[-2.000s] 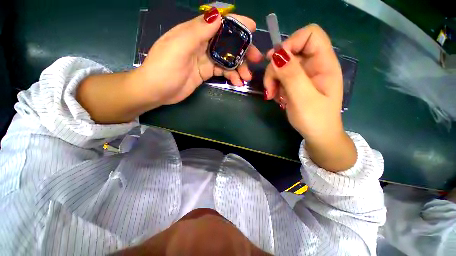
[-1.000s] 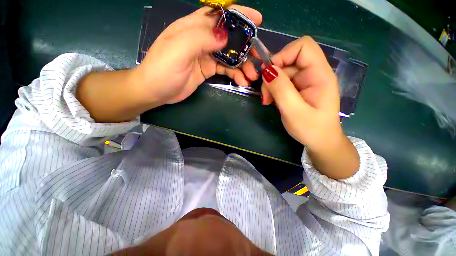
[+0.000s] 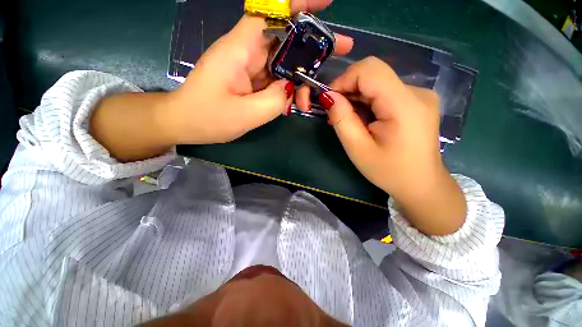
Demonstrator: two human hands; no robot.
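Observation:
My left hand [image 3: 223, 89] holds the smartwatch housing [image 3: 305, 48], a dark rounded rectangle with a shiny rim, its open side showing small parts. The yellow battery [image 3: 268, 8] is at the housing's upper left, by the left fingers near the top edge. My right hand [image 3: 383, 121] pinches the silver tweezers [image 3: 311, 81] between thumb and finger. The tweezers' tip is at the lower part of the housing's open side. Whether the tip holds a piece cannot be told.
Black sheets [image 3: 408, 57] with glossy edges lie under the hands on the dark green bench [image 3: 268, 163]. Crumpled clear film [image 3: 555, 121] lies to the right. A pale rail [image 3: 536, 32] curves at the upper right. Another person's sleeve [image 3: 561, 294] shows at the lower right.
The right hand has moved down, taking the tweezers from the housing's right edge to its lower part. The left thumb has moved down to the housing's lower edge. More of the yellow battery shows.

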